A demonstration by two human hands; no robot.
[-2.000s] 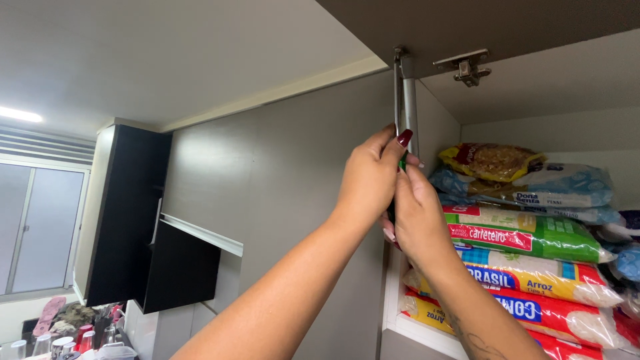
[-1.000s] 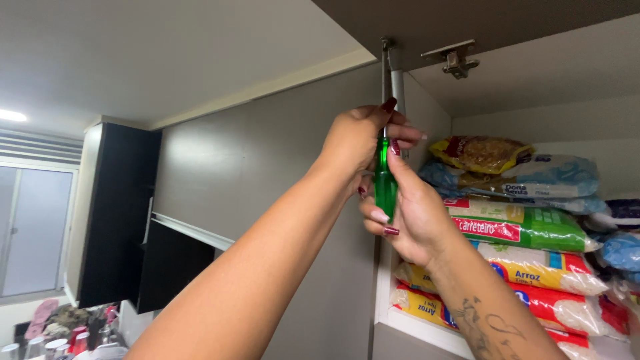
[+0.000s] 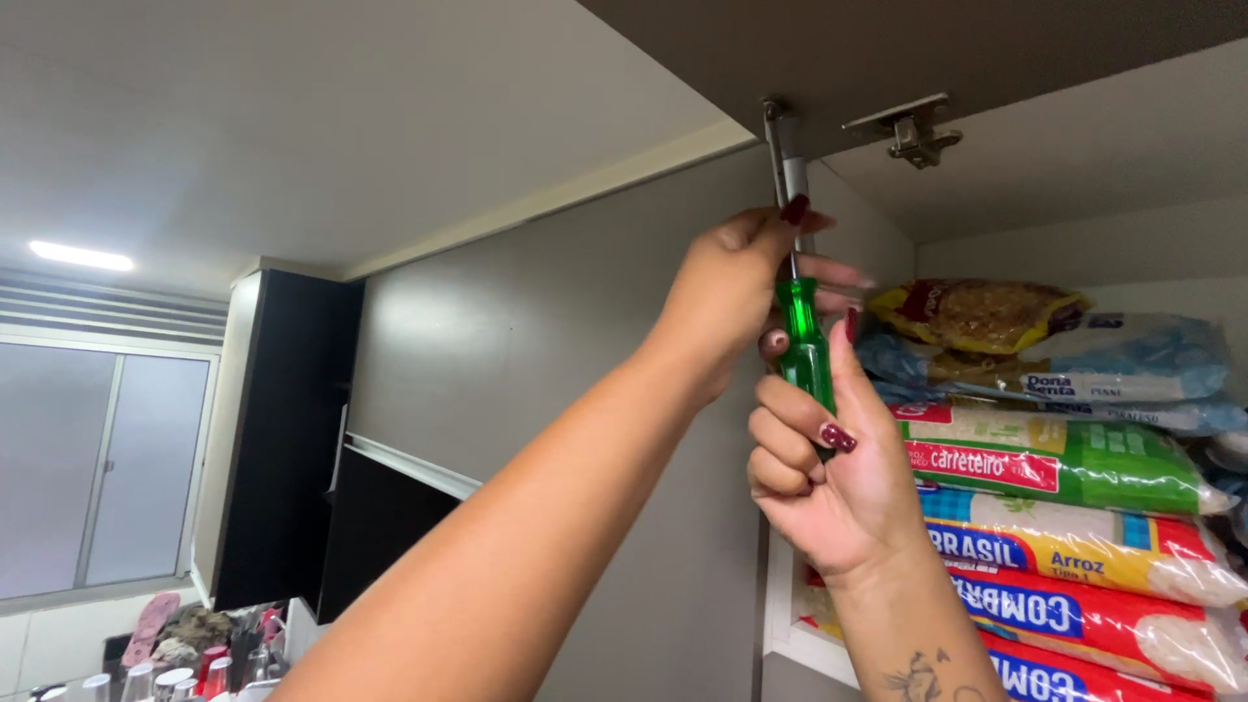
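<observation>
My right hand (image 3: 819,448) is closed around the green handle of a screwdriver (image 3: 802,356), which points up. Higher up, my left hand (image 3: 751,283) has its fingers around the metal shaft and the lower part of a gas strut (image 3: 795,180). The screwdriver's tip is near a small metal strut mount (image 3: 773,107) on the underside of a raised cabinet door (image 3: 721,49); whether it touches a screw I cannot tell. A metal hinge (image 3: 916,136) sits to the right of the mount.
Stacked bags of rice (image 3: 1082,556) and other packaged food (image 3: 985,312) fill the open cabinet at right. A closed grey cabinet front (image 3: 546,322) is at the left, then a black cabinet (image 3: 283,439) and a window (image 3: 107,468). Glasses (image 3: 141,678) stand at bottom left.
My right hand has moved down from beside my left hand onto the screwdriver's handle, which now shows more fully. My left hand stays up at the shaft.
</observation>
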